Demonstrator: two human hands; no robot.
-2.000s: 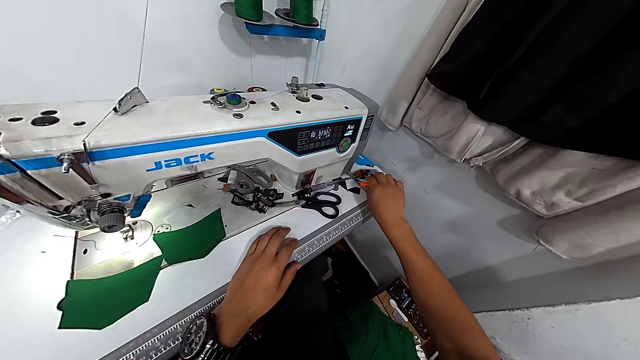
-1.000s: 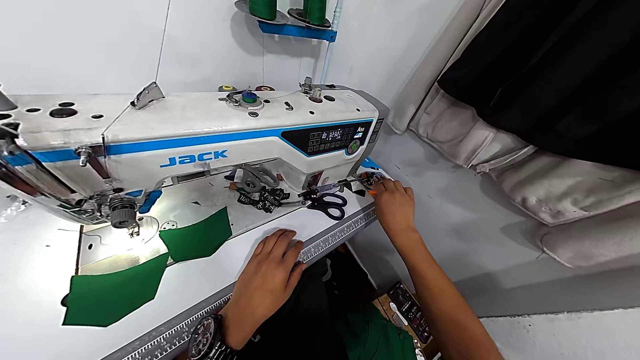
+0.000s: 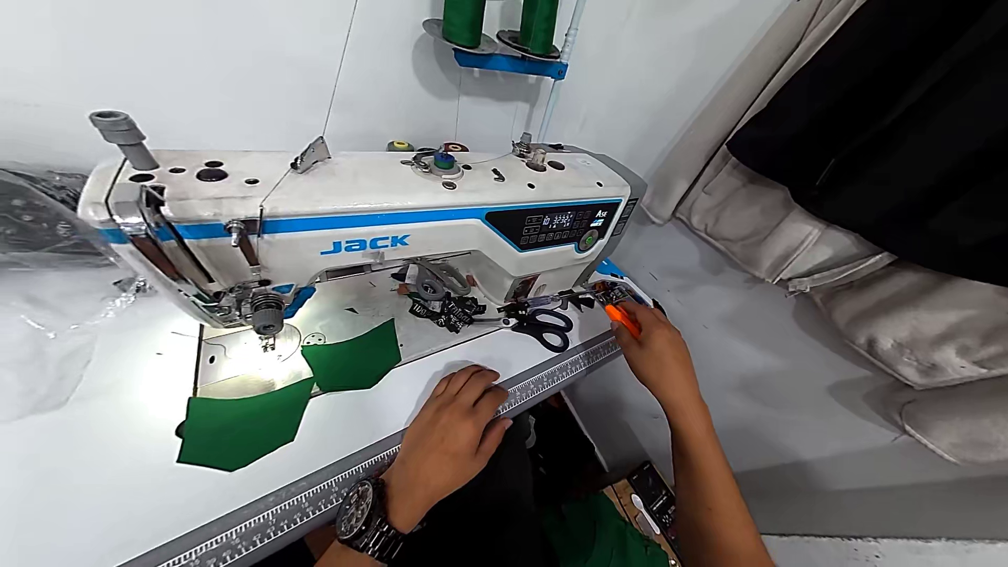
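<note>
My left hand (image 3: 453, 441) rests on the ruler-marked front edge of the white sewing table, its fingers loosely spread with nothing held. At the table's right end, my right hand (image 3: 652, 346) has its fingers around a small orange item (image 3: 622, 320), of which only part shows. To its left lie scissors with dark handles (image 3: 545, 329) and a heap of black printed labels (image 3: 449, 311). A white Jack sewing machine (image 3: 378, 228) stands behind. Two green fabric pieces (image 3: 353, 358) (image 3: 244, 425) lie near its lit needle.
Green thread spools (image 3: 463, 22) sit on a blue-armed stand above the machine. Clear plastic (image 3: 47, 331) lies at the far left. Light and black cloth (image 3: 890, 142) hangs at the right. A dark phone-like device (image 3: 655, 492) is below the table edge.
Both hands have stayed in nearly the same places. More of the orange item shows at my right fingers than a second ago. The view has shifted somewhat, showing more of the machine's left end.
</note>
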